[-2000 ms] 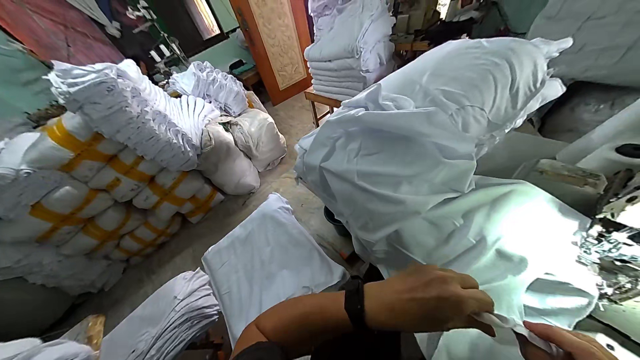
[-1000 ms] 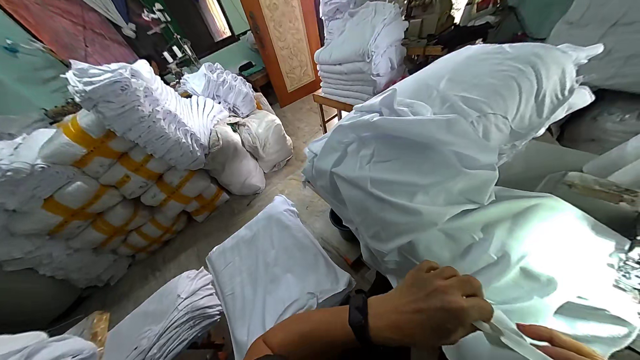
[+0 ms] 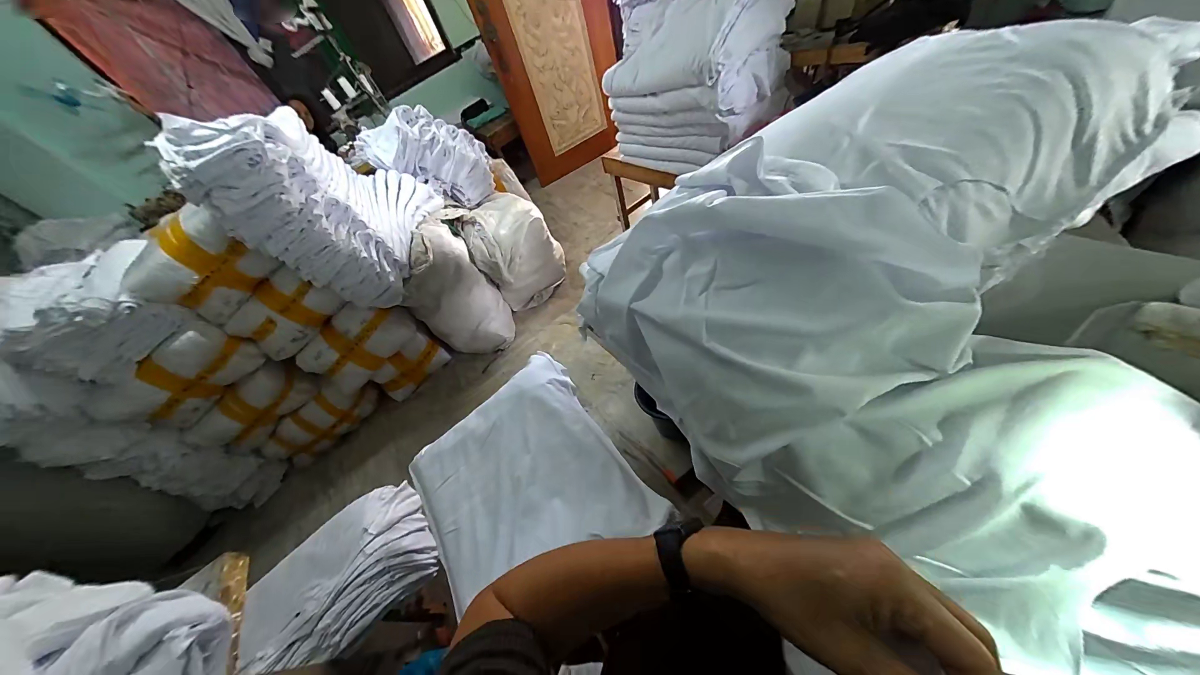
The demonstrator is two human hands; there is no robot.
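Note:
A large white cloth (image 3: 806,309) drapes over a bulky heap on the right and spreads toward the lower right, where bright light falls on it. My left hand (image 3: 872,600), with a dark band on the wrist, is over the cloth's near edge at the bottom. Its fingertips are cut off by the frame's lower edge, so its grip does not show. My right hand is out of the frame. Left of my forearm lies a flat stack of white cloth (image 3: 534,469), beside a fanned pile of white fabric pieces (image 3: 347,572).
Taped white bundles (image 3: 272,403) are piled at left, with stacked garments (image 3: 272,197) on top. White sacks (image 3: 459,291) stand on the floor beside them. A wooden stool (image 3: 637,173) bears folded cloth near an open door (image 3: 553,84). A dark basin (image 3: 656,412) sits under the draped cloth.
My left hand has moved lower in the view. My right hand, seen at the lower right with the cloth's edge before, has left the frame.

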